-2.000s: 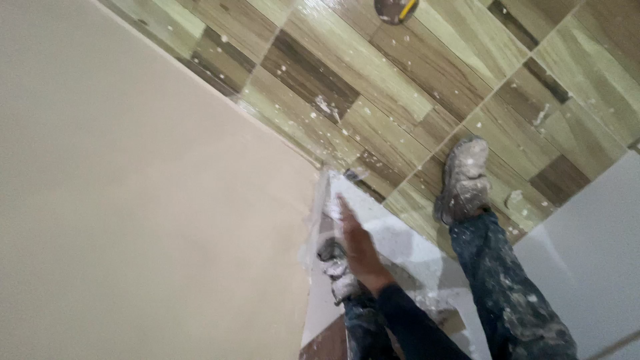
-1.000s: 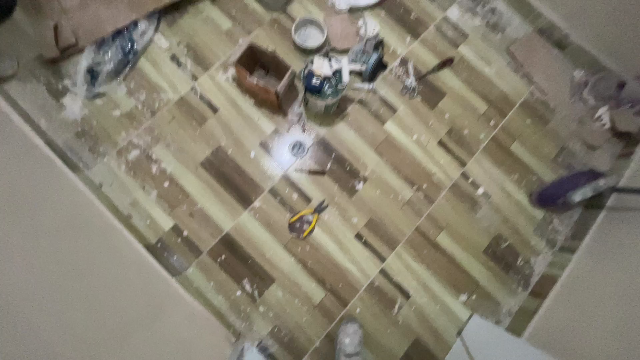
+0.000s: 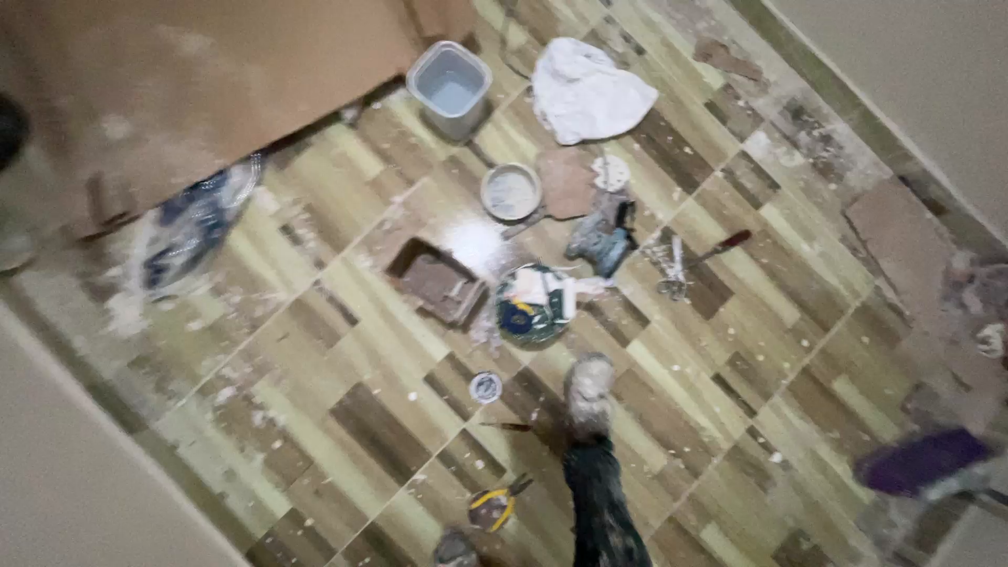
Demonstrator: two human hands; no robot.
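Note:
Neither of my hands shows in the head view now. My shoe (image 3: 589,394) and a dark trouser leg (image 3: 602,504) reach in from the bottom over a wood-look tile floor; the tip of my other shoe (image 3: 457,549) is at the lower edge. Pliers with yellow handles (image 3: 494,506) lie near it on a small dark round thing. Ahead of my foot are a round container holding mixed items (image 3: 534,305), a brown open box (image 3: 439,282), a blue-grey power tool (image 3: 602,236) and a round tub (image 3: 510,192). The picture is blurred.
A clear plastic container (image 3: 450,87) and a white cloth or bag (image 3: 591,90) stand farther off. Brown sheeting (image 3: 213,87) fills the upper left, with a plastic bag (image 3: 201,228) by its edge. A purple broom head (image 3: 925,463) and cardboard pieces (image 3: 902,236) lie right. Walls flank both sides.
The view has swung from the wall to the cluttered floor. My hand, seen two seconds ago beside the wall, is out of view. My foot is now farther forward, past the pliers.

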